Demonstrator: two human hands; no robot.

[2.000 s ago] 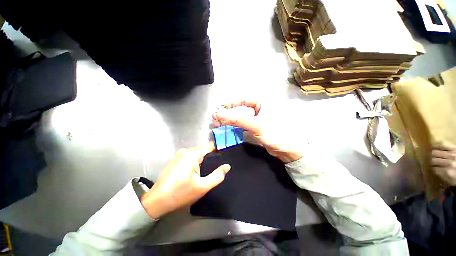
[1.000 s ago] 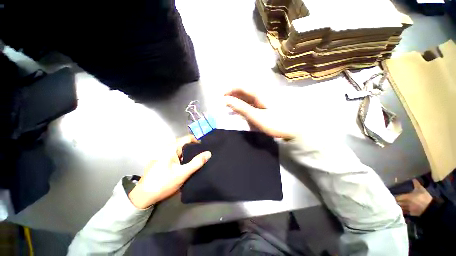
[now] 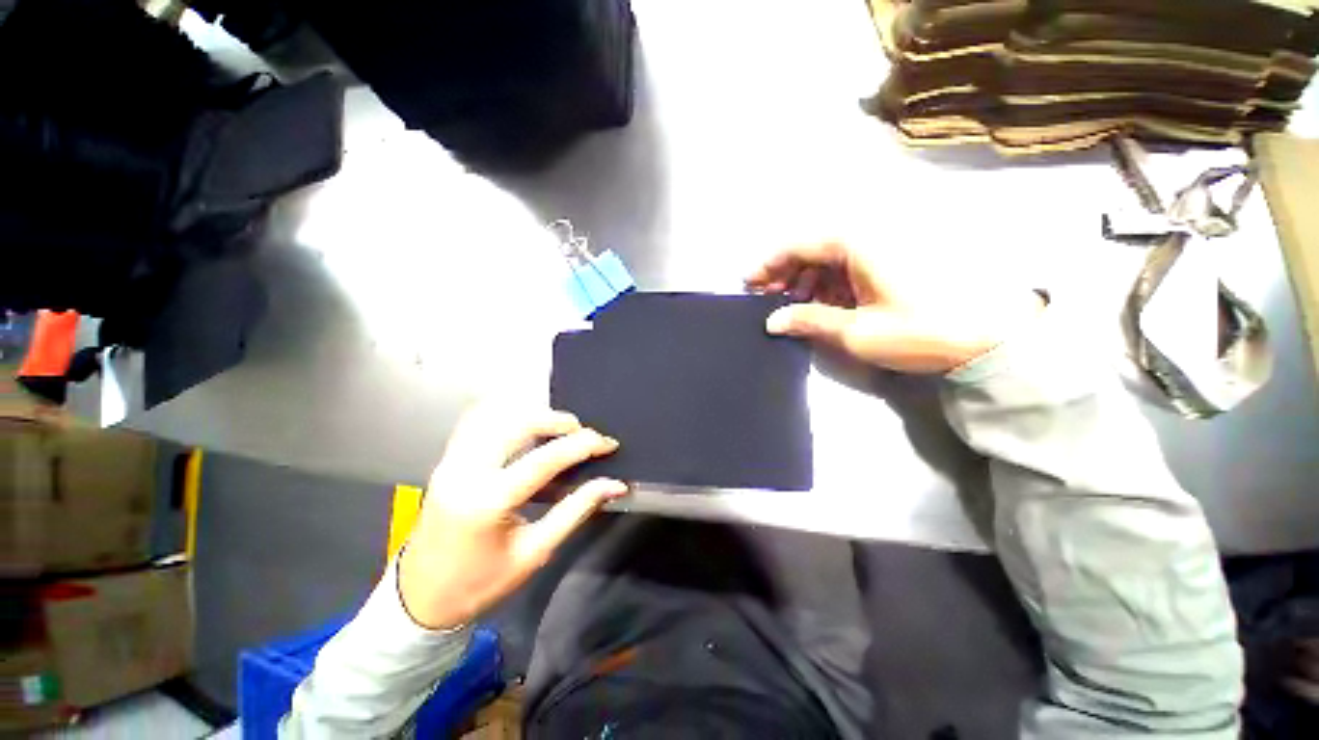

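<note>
The black cut panels (image 3: 687, 398) lie as a near-rectangular piece at the table's front edge, with a stepped upper left corner. A blue binder clip (image 3: 600, 281) is on that corner, its wire handles pointing up and left. My left hand (image 3: 499, 506) holds the lower left edge between thumb and fingers. My right hand (image 3: 868, 314) holds the upper right corner, thumb on top, other fingers behind the edge. How many layers the panels have cannot be told.
A tall stack of black panels (image 3: 492, 72) stands at the back left, other black bundles (image 3: 275, 138) at far left. Brown cardboard pieces (image 3: 1085, 65) are back right, a tied grey-white strap (image 3: 1193, 289) at right. A blue crate (image 3: 289, 680) and cardboard boxes (image 3: 87, 492) are below left.
The view has shifted, showing more floor at left. My right hand has moved from free above the panels onto their upper right corner. My left hand has moved to the lower left edge.
</note>
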